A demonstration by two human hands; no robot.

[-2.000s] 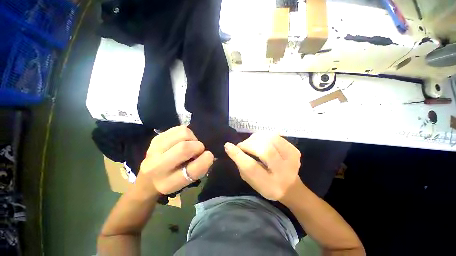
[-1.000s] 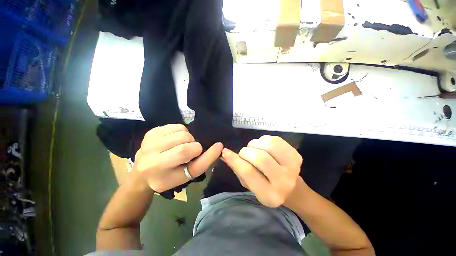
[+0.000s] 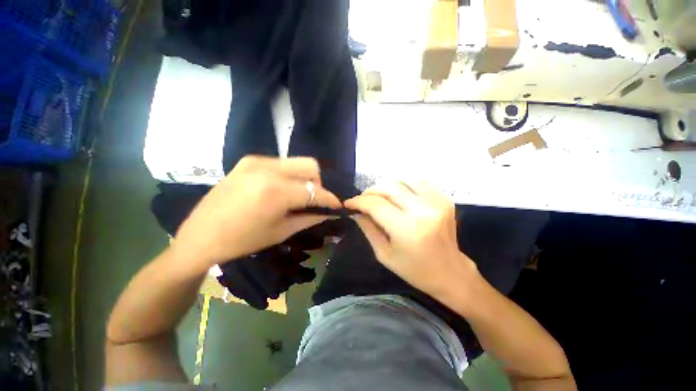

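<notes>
A black knit garment (image 3: 321, 92) with two long tubes lies over the white sewing table (image 3: 427, 145) and comes down to the table's front edge. My left hand (image 3: 263, 200), with a ring on one finger, pinches the garment's near end between its fingertips. My right hand (image 3: 408, 229) pinches the same end from the right. The fingertips of both hands meet just in front of the table edge. The exact fold between them is hidden by the fingers.
The cream machine bed (image 3: 565, 76) stands at the upper right with tan strips (image 3: 499, 37) and blue-handled snips (image 3: 622, 18). A brown cardboard scrap (image 3: 519, 143) lies on the table. Blue crates (image 3: 47, 99) stand at the left. More black fabric (image 3: 263, 271) hangs below the table edge.
My left hand has turned over and risen, its back now facing up and its forearm further left. My right hand has moved slightly up and tilted inward. Both stay at the garment end.
</notes>
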